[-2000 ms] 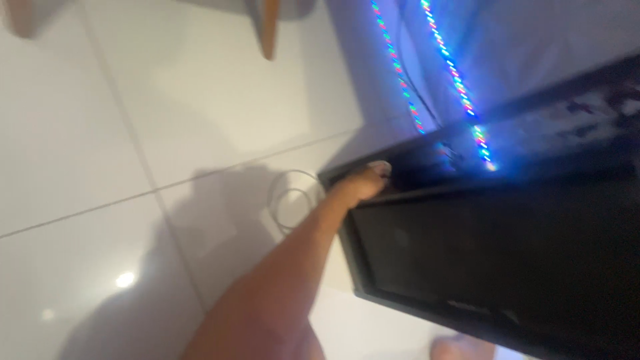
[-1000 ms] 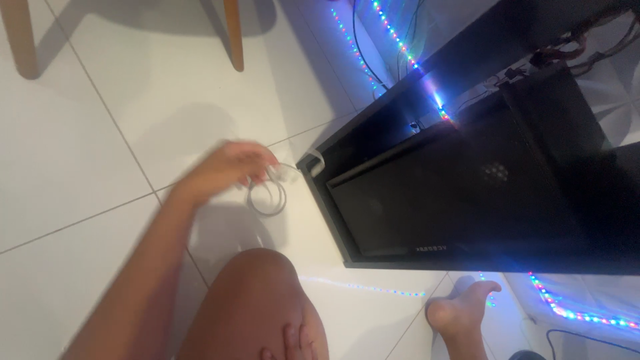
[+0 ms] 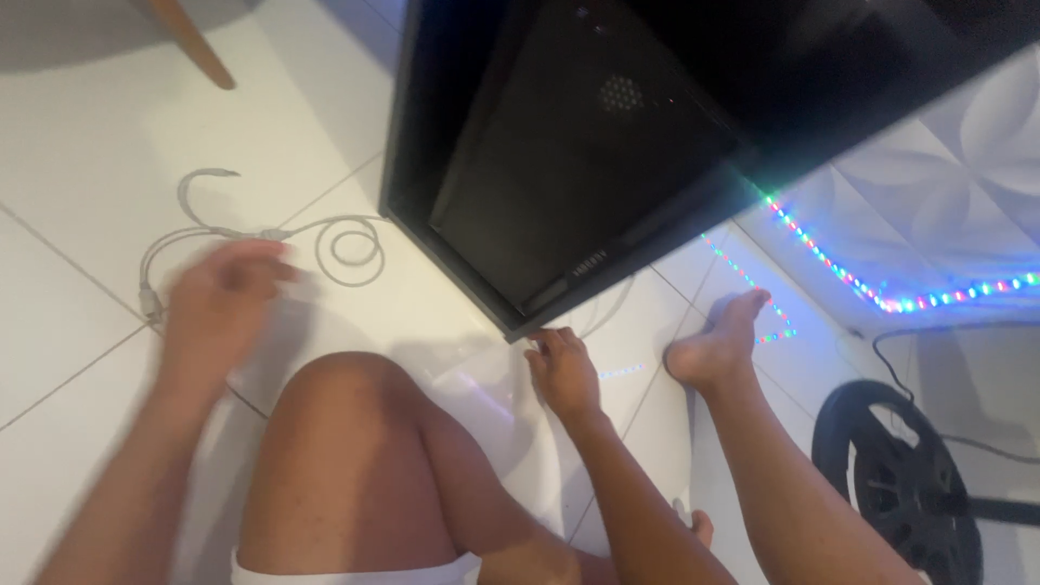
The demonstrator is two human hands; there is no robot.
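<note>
My left hand (image 3: 231, 296), blurred by motion, is over the pale floor with its fingers partly bent and nothing visible in it. Close beside it lies a thin grey cable (image 3: 355, 260) with connectors and a small coil, running toward a black box-shaped cabinet (image 3: 459, 276). Inside the cabinet is a dark panel (image 3: 561, 171) with a round patch of holes and some lettering. My right hand (image 3: 565, 370) has its curled fingers on the cabinet's near bottom corner; the fingertips are partly hidden behind that edge.
A bare foot (image 3: 715, 341) rests right of the cabinet, near a lit LED strip (image 3: 861, 288) along the wall. A black steering wheel (image 3: 894, 479) stands at lower right. My bent knee (image 3: 349, 422) is between my arms. A wooden furniture leg (image 3: 195, 45) is at upper left.
My right hand has come from my knee to the cabinet's corner. The grey cable, near my left hand a second ago, now lies spread on the floor. The view has shifted and turned.
</note>
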